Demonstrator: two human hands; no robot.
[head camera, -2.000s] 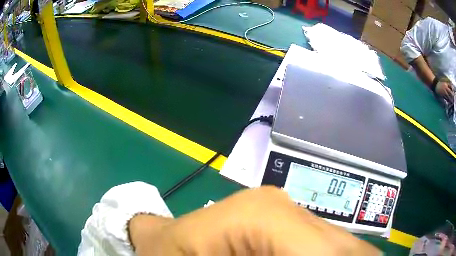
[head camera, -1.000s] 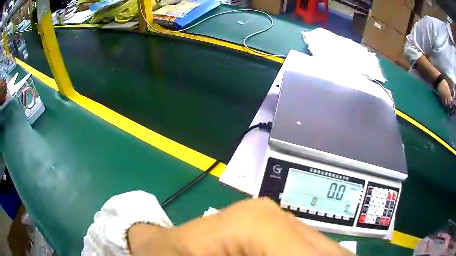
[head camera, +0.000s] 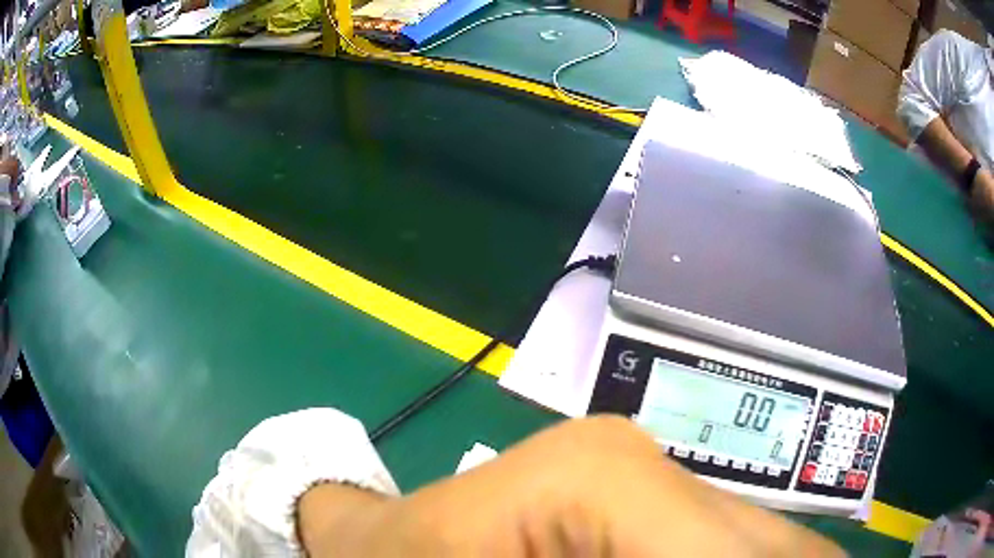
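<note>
The bench scale (head camera: 752, 316) stands on a white sheet, its grey weighing pan (head camera: 763, 262) bare and its display (head camera: 725, 420) reading 0.0. My left hand (head camera: 556, 496), in a white sleeve, reaches across the lower middle in front of the scale. Its fingertips are cut off by the bottom edge, so what it holds is hidden. My right hand is not visible. A clear plastic retail box (head camera: 959, 536) with pink parts shows at the bottom right corner. A small white paper piece (head camera: 476, 456) lies behind my wrist.
A black cord (head camera: 441, 387) runs from the scale over the yellow edge. A dark green belt (head camera: 382, 174) lies beyond. A clear box (head camera: 82, 213) stands far left beside another person's hand (head camera: 9, 169). A white bag (head camera: 774, 114) lies behind the scale. A person (head camera: 954, 104) is at the right.
The view has shifted slightly, moving the scale a little to the right in the picture. My left hand stays low in front of it. The display still reads 0.0.
</note>
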